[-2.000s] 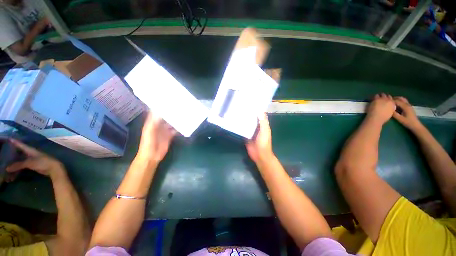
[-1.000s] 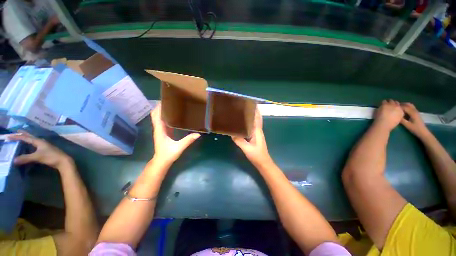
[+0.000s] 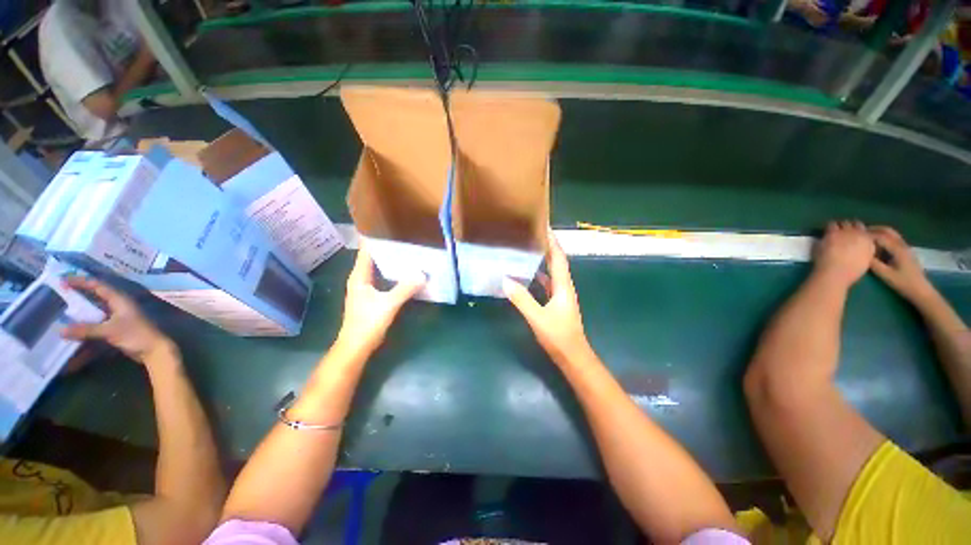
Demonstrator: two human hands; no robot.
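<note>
Two retail boxes stand side by side in front of me, their sides touching, with brown inner faces and raised back flaps. Both are open and look empty. My left hand (image 3: 375, 309) grips the lower left side of the left box (image 3: 405, 261), thumb on its pale front face. My right hand (image 3: 550, 309) grips the lower right side of the right box (image 3: 498, 266), thumb on its front. The fingers behind the outer sides are partly hidden.
More blue-white boxes (image 3: 229, 250) stand on the green bench (image 3: 511, 394) at left. A neighbour's hand (image 3: 122, 325) holds another box (image 3: 37, 330). At right, a person's folded hands (image 3: 852, 250) rest by the white strip (image 3: 735, 246). A yellow strip (image 3: 628, 231) lies on it.
The two boxes went from tilted apart to side by side, mouths first towards me, now more upright with back flaps raised. The neighbour's box at left has come further into view.
</note>
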